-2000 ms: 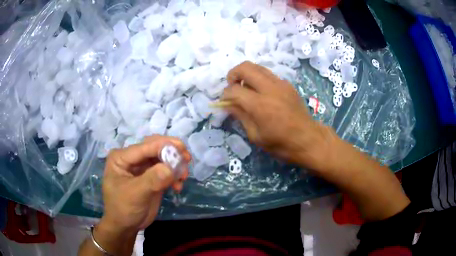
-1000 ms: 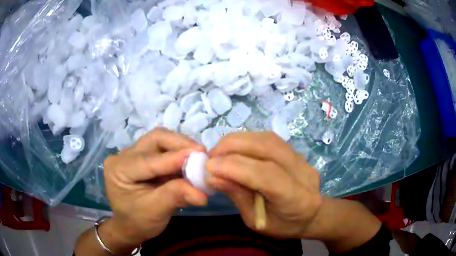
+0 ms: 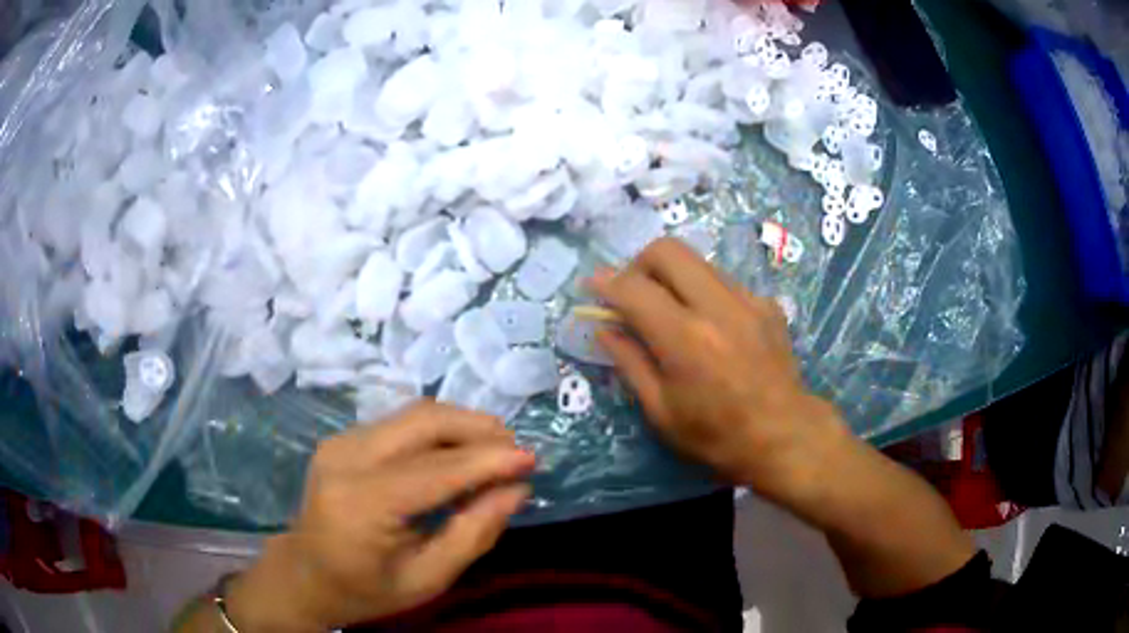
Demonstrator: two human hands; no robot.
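Observation:
My left hand [image 3: 415, 507] is at the front edge of the pile, its thumb and fingers a little apart, with no piece visible in it. My right hand [image 3: 706, 359] holds a thin tan wooden stick [image 3: 598, 314]; only its end shows. Its fingertips are at a frosted cover [image 3: 582, 336] at the near edge of the pile; whether they grip it is unclear. Many frosted covers [image 3: 433, 297] lie heaped in front of me. A white perforated insert [image 3: 573, 395] lies between my hands. More inserts [image 3: 854, 111] lie clustered right of the pile.
Clear plastic sheeting [image 3: 916, 309] lies under the parts on the green table [image 3: 990, 223]. A white piece with a red stripe [image 3: 778, 241] lies at right. A black flat object [image 3: 898, 50] and a blue tray [image 3: 1071, 161] are farther right. Red stools [image 3: 62, 544] stand below.
My hands have moved apart from around the white piece, which no longer shows. My right hand has moved up and forward to the covers. My left hand has moved slightly down.

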